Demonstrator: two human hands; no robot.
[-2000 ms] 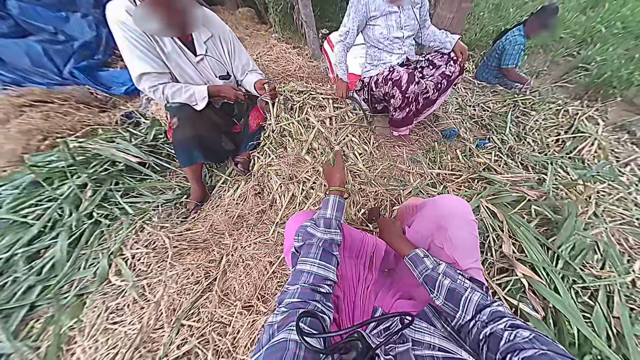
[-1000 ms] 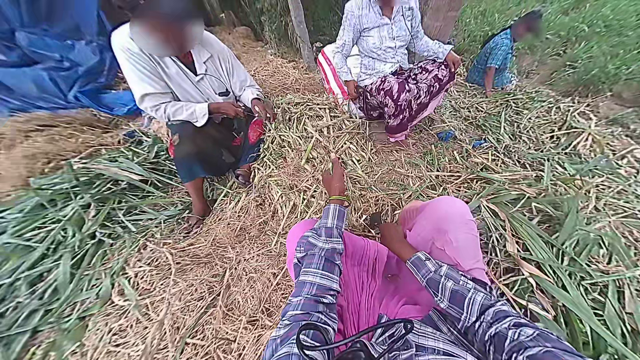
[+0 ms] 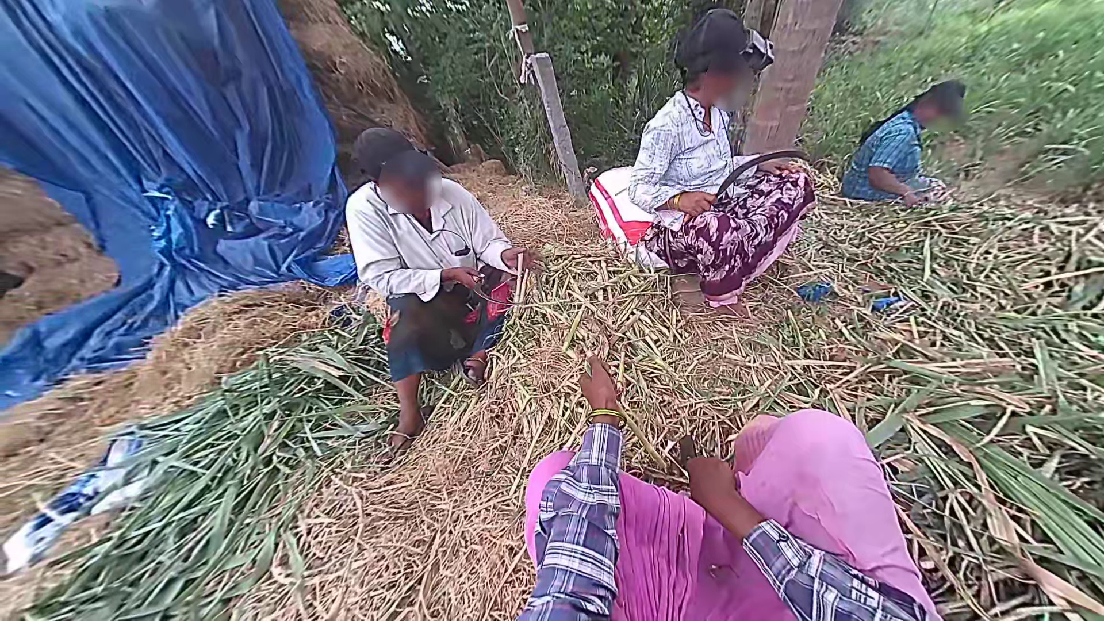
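My left hand (image 3: 599, 385), with bangles at its wrist, reaches forward low over a heap of cut stalks (image 3: 634, 319); its fingers are partly hidden, and a stalk (image 3: 640, 435) runs from near it back toward my right side. My right hand (image 3: 714, 483) is closed beside my right knee around the dark end of a tool (image 3: 687, 448), whose remaining part I cannot make out. Dry straw and chopped stalk pieces lie around both hands. Pink cloth (image 3: 664, 543) covers my lap below them.
A person in a white shirt (image 3: 431, 241) crouches front left, holding a stalk and a thin curved tool. Another person (image 3: 690, 172) sits ahead with a curved sickle (image 3: 759, 164); a third (image 3: 888, 159) is farther right. Green leaves (image 3: 233, 466), a blue tarpaulin (image 3: 172, 155) and a post (image 3: 559, 129) stand around.
The view has tilted up, showing more of the people. The seated person ahead now has a raised sickle in view. My hands stay in much the same place.
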